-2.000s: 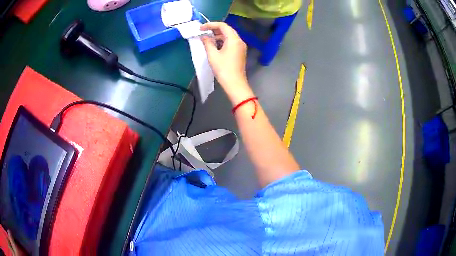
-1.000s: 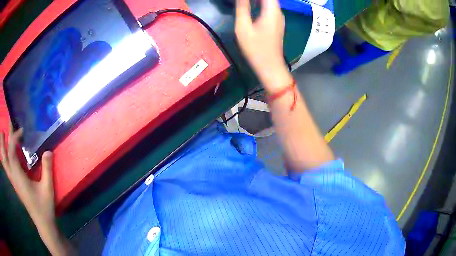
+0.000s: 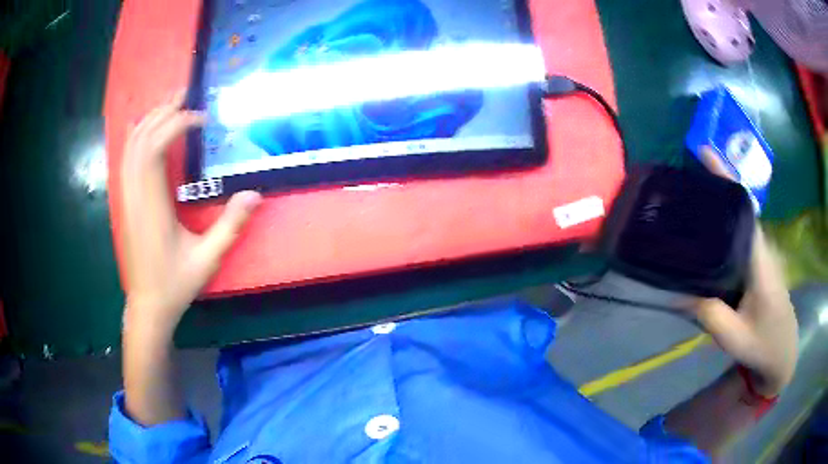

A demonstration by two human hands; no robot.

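Observation:
A tablet computer lies on a red foam pad, its screen lit with a blue swirl desktop and a bright glare band. A black USB cable runs into its right edge. A small white barcode label is at its lower left corner. My left hand is at that corner, thumb and fingers apart, holding nothing. My right hand, partly blurred, holds the black barcode scanner, its head raised over the foam's right edge. The scanner hides part of the hand.
A blue parts bin with a label roll stands at the right. A pink fan base is behind it. The dark green bench mat shows at left. A white label is on the foam. Grey floor with yellow lines lies at lower right.
The view has swung so the tablet is central. My right hand has gone from the label strip to the scanner and now holds it raised. My left hand came into view and stays at the tablet's corner.

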